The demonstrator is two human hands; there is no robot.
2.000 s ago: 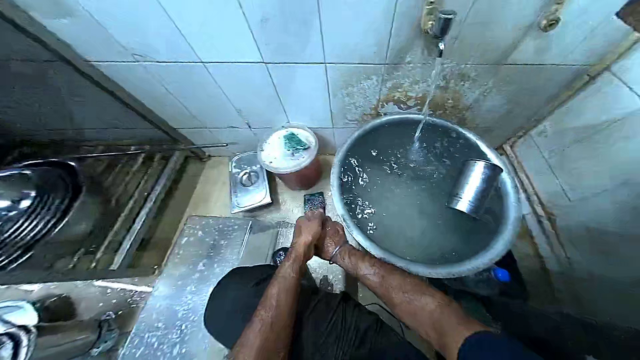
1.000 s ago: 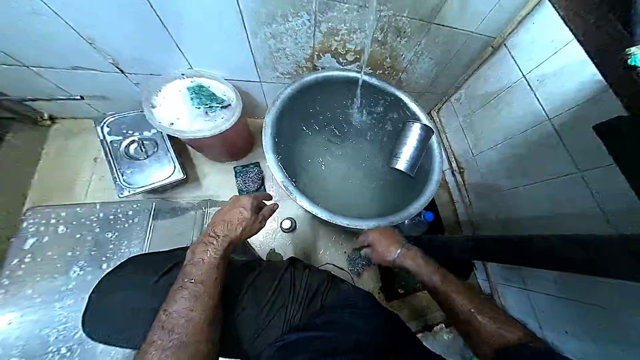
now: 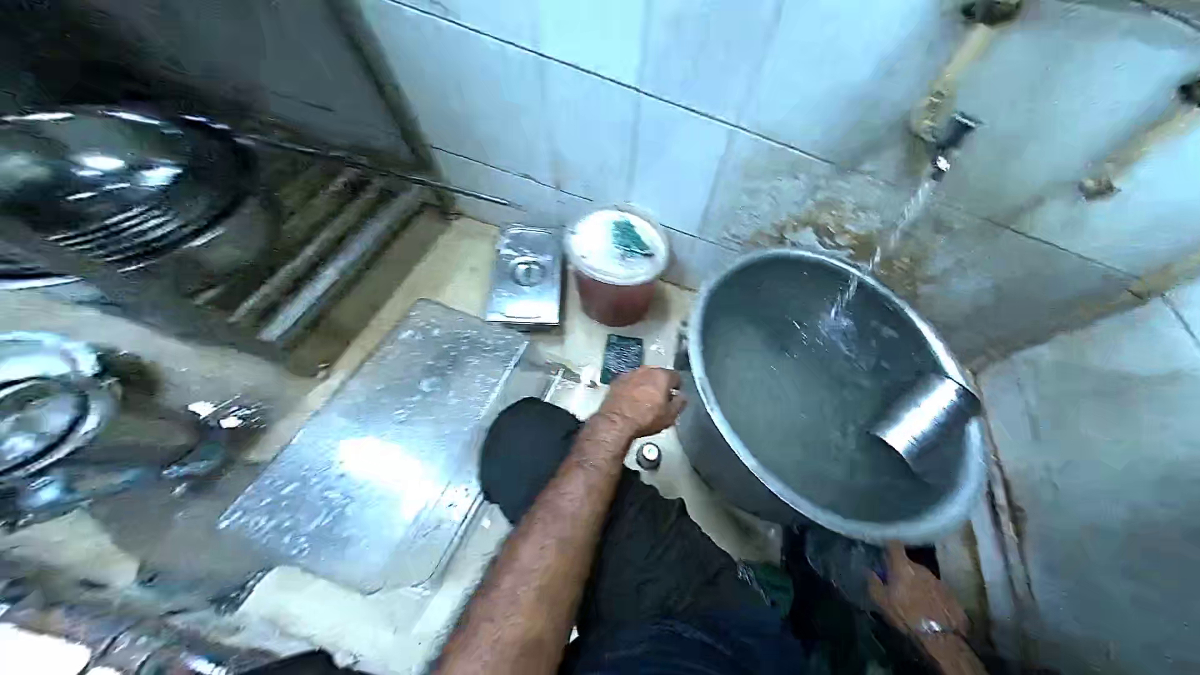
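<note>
A large metal tub (image 3: pixel 797 412) full of cloudy water stands under a running tap (image 3: pixel 947 141), and a metal tumbler (image 3: pixel 923 417) leans inside its right rim. My left hand (image 3: pixel 645 401) is at the tub's left side with fingers curled; whether it grips the tub cannot be told. Just beyond it lies a dark scouring pad (image 3: pixel 622 356). My right hand (image 3: pixel 909 591) is low beside the tub's near right side, at a dark, blurred item; its hold is unclear. A small round bottle or cap (image 3: pixel 648 456) stands below my left hand.
Behind the pad are a reddish bucket (image 3: pixel 614 295) with white foam and a green scrubber on top, and a steel lidded container (image 3: pixel 525 277). A wet metal sheet or box (image 3: pixel 394 441) lies left of my knee. Stacked metal bowls (image 3: pixel 122 197) and a metal rack (image 3: pixel 328 262) are farther left.
My hands were together before the tub, then moved apart. My left hand is now at the tub's left side, my right hand low by its near right side. The view has swung left.
</note>
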